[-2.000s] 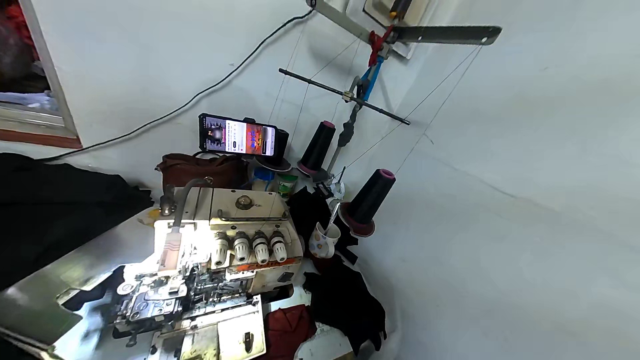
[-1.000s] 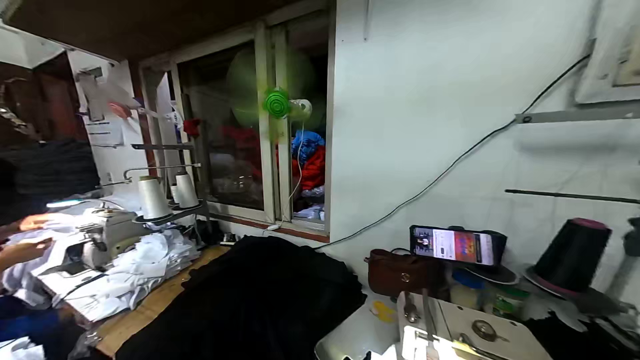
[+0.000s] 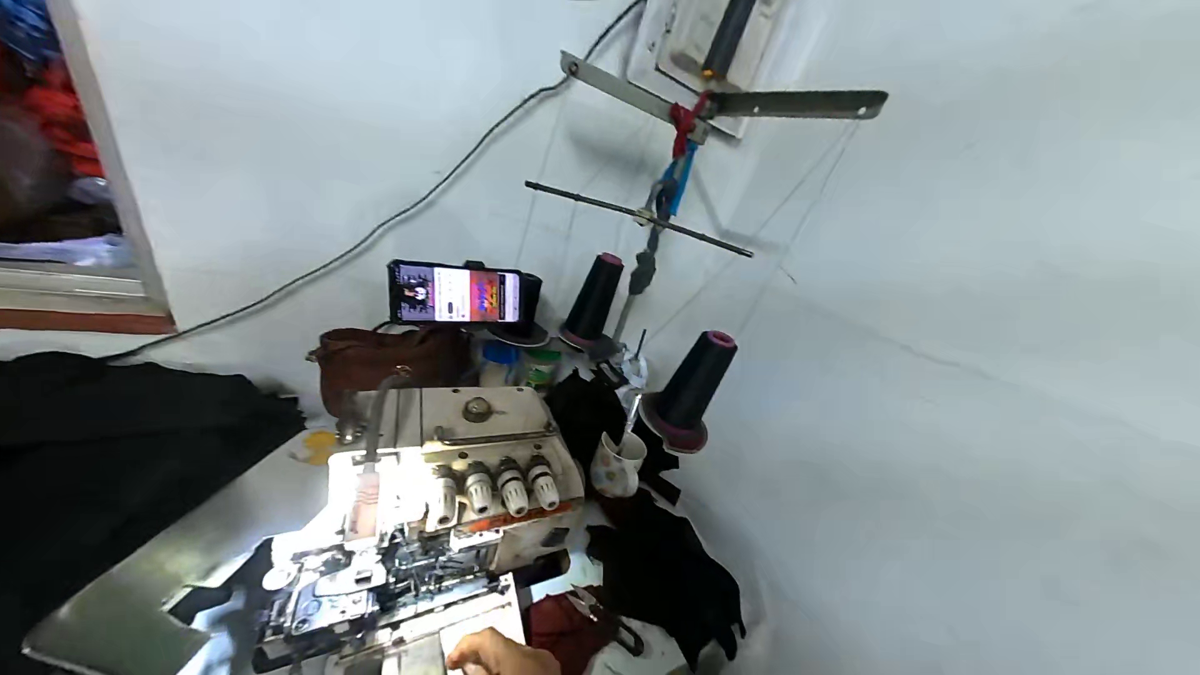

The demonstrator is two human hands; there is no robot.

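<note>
At the bottom edge, my right hand [image 3: 502, 652] is partly in view, fingers bent, at the white front cover [image 3: 483, 614] of an overlock sewing machine [image 3: 478, 412]. Whether it grips the cover cannot be told. My left hand is out of view. The machine's lamp brightly lights the presser foot and looper area [image 3: 375, 581], where the metal parts lie exposed. Four white-and-black tension knobs [image 3: 513, 487] line the machine's front. Right of the cover, metal snips [image 3: 607, 621] lie on dark red cloth [image 3: 562, 637].
Black cones of thread [image 3: 694, 384] stand behind and right, under a metal thread stand [image 3: 637, 216]. A phone [image 3: 455, 293] is propped above a brown leather bag [image 3: 394, 361]. A patterned cup [image 3: 617, 466] stands beside black cloth scraps [image 3: 666, 572]. Black fabric [image 3: 122, 441] covers the left side.
The view has swung from the window and the neighbouring table back to the overlock machine. My right hand now shows at its front cover; no hand of mine shows in the earlier frames.
</note>
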